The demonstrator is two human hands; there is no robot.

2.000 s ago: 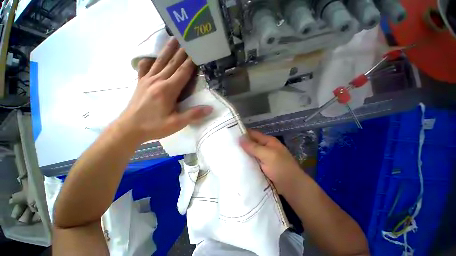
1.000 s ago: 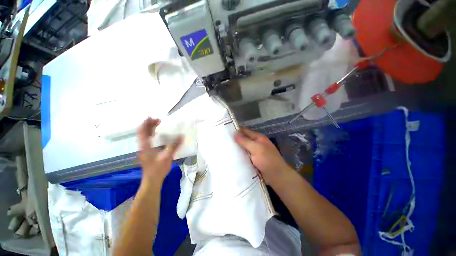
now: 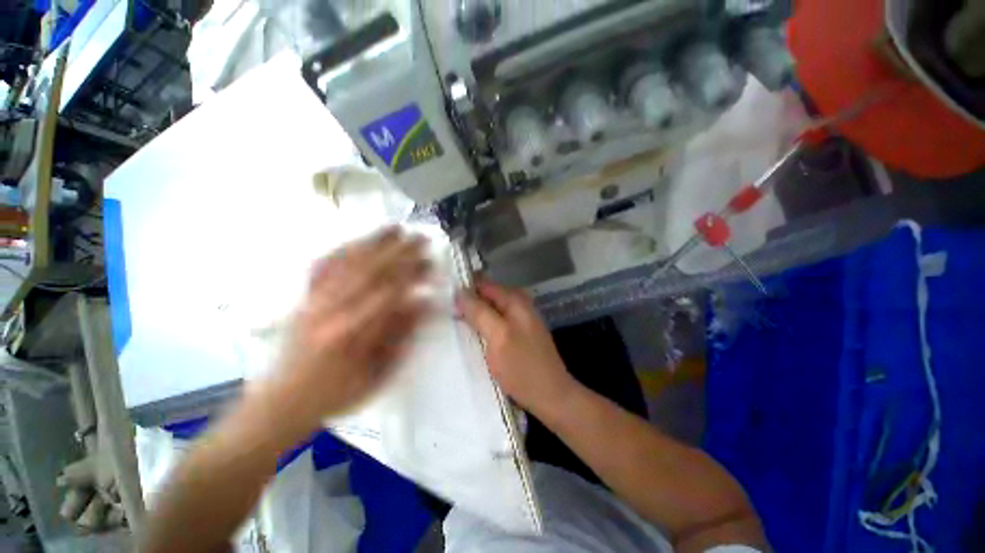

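A white garment panel [image 3: 432, 427] runs from under the overlock machine's [image 3: 400, 135] needle area down to the wearer's lap, with a dark-lined taped edge on its right side. My left hand [image 3: 373, 302] is blurred and lies over the panel left of the needle area, fingers towards the machine; whether it presses the cloth is unclear. My right hand [image 3: 508, 335] holds the taped edge between thumb and fingers, just in front of the presser foot area. The needle itself is too small to make out.
Blue crates [image 3: 788, 400] stand at the right, with white tape [image 3: 923, 356] draped over one. A red-clipped metal rod [image 3: 713, 228] sticks out right of the needle. A large orange-red cone [image 3: 864, 86] is at upper right. A grey bin [image 3: 97, 432] is at the left.
The panel has moved up towards the machine, so less lies on the lap. My left hand has moved up and right onto the cloth. My right hand is nearer the presser foot area.
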